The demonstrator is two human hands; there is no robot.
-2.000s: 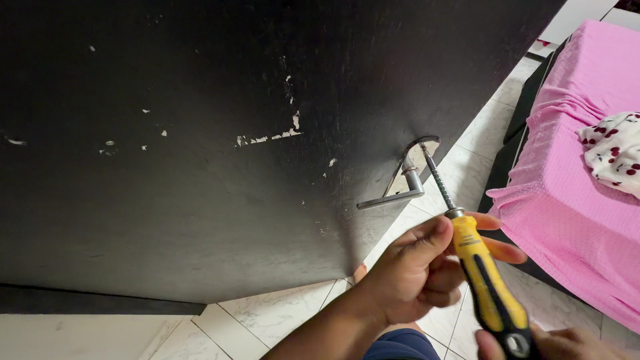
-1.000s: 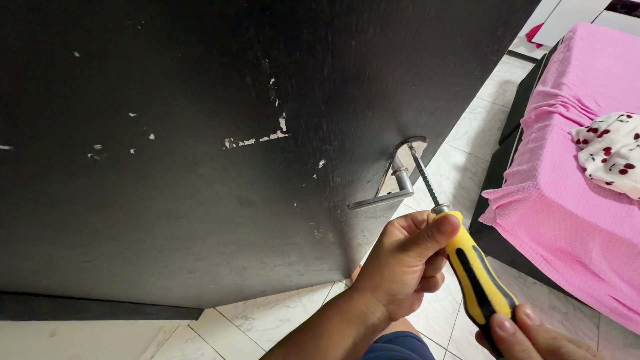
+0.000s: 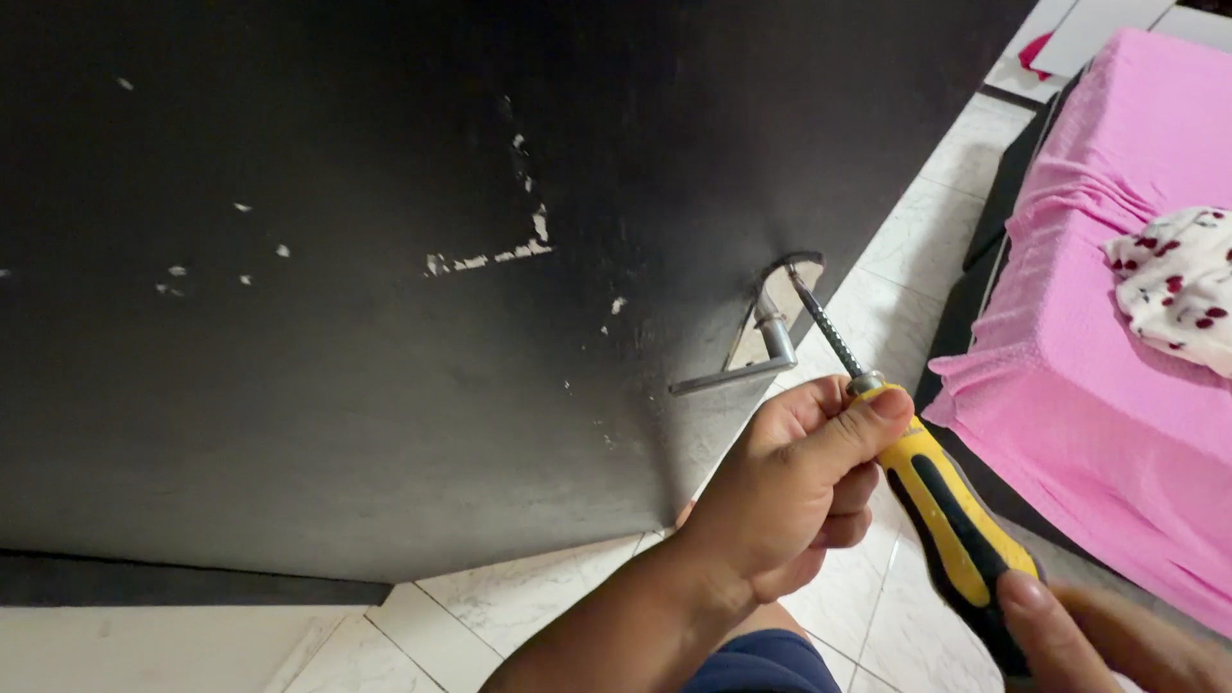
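A screwdriver with a yellow and black handle slants from lower right to upper left. Its tip meets the upper part of the metal backplate on a black door. My left hand pinches the front of the handle and its collar between thumb and fingers. Around the rear end of the handle my right hand is closed, partly cut off by the frame's lower edge. Left of the shaft, the metal lever handle juts from the backplate. The contact at the tip is too small to make out.
Chipped paint marks the door's face. A bed or similar piece with a pink cover stands at the right, bearing a white cloth with dark red spots. White marble-look floor tiles run below the door and between it and the bed.
Two seconds ago my left fingers were spread behind the screwdriver's collar; now they are curled in. My right hand has shifted on the handle's rear end. The tip remains at the backplate.
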